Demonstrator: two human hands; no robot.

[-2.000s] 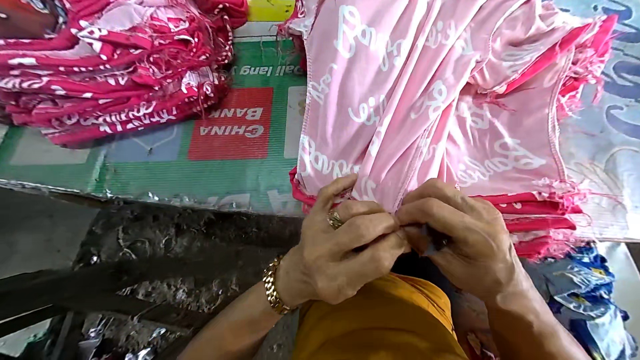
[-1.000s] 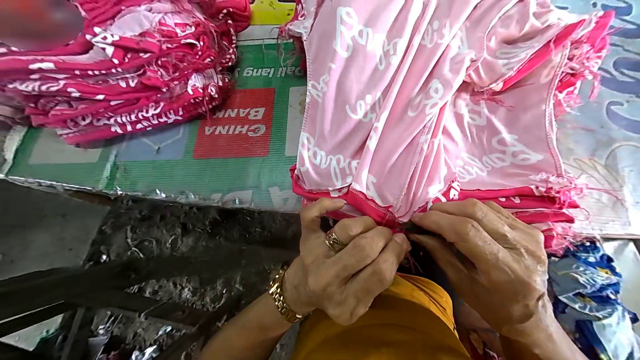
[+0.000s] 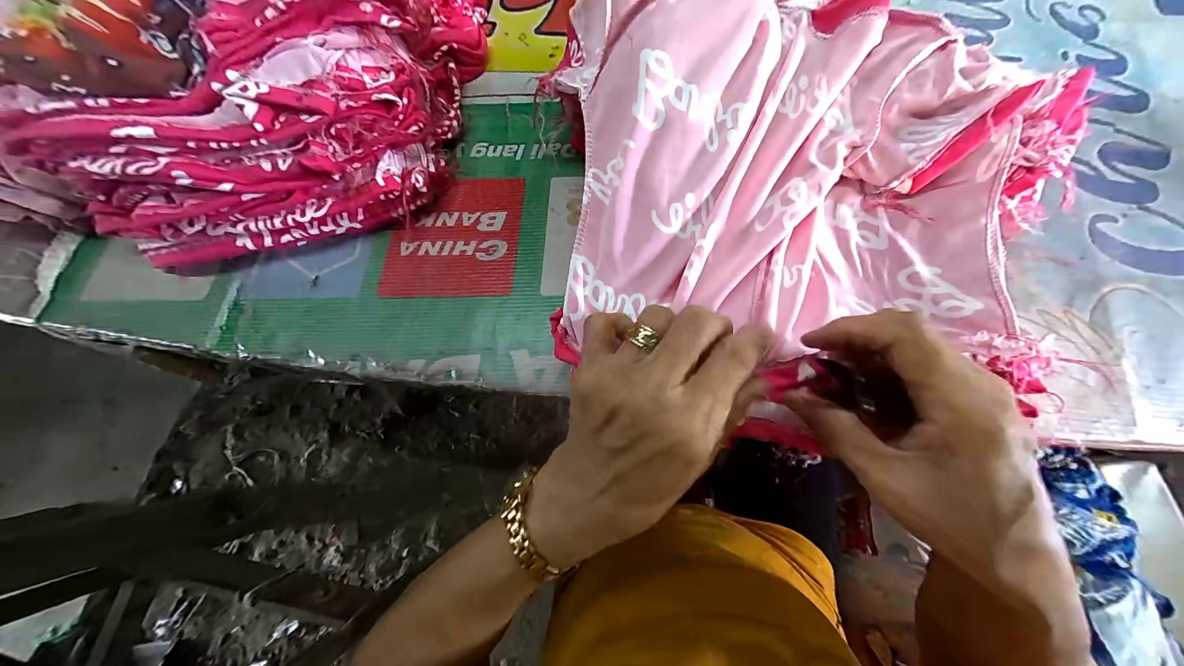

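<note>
Pink printed garments [image 3: 703, 185] lie inside out in a pile with darker pink hems and frayed threads, at the centre of the head view. My left hand [image 3: 657, 398], with a ring and a gold-coloured bracelet, pinches the hem at the near edge of the pile. Close to its right, my right hand [image 3: 925, 435] curls around a small dark object [image 3: 856, 384], perhaps thread snips, its thumb and forefinger at the hem. The palm side and most of that object are hidden.
Folded dark pink printed garments [image 3: 277, 157] are stacked at the left on the table's green printed covering [image 3: 370, 333]. Blue printed cloth [image 3: 1101, 546] lies below the table edge at the right. Dark wooden bars [image 3: 185, 536] and a littered floor show at the lower left.
The dark pink hem that showed across the near edge a second ago is now mostly covered by my left hand. The fingers of my right hand have spread farther apart around the dark object.
</note>
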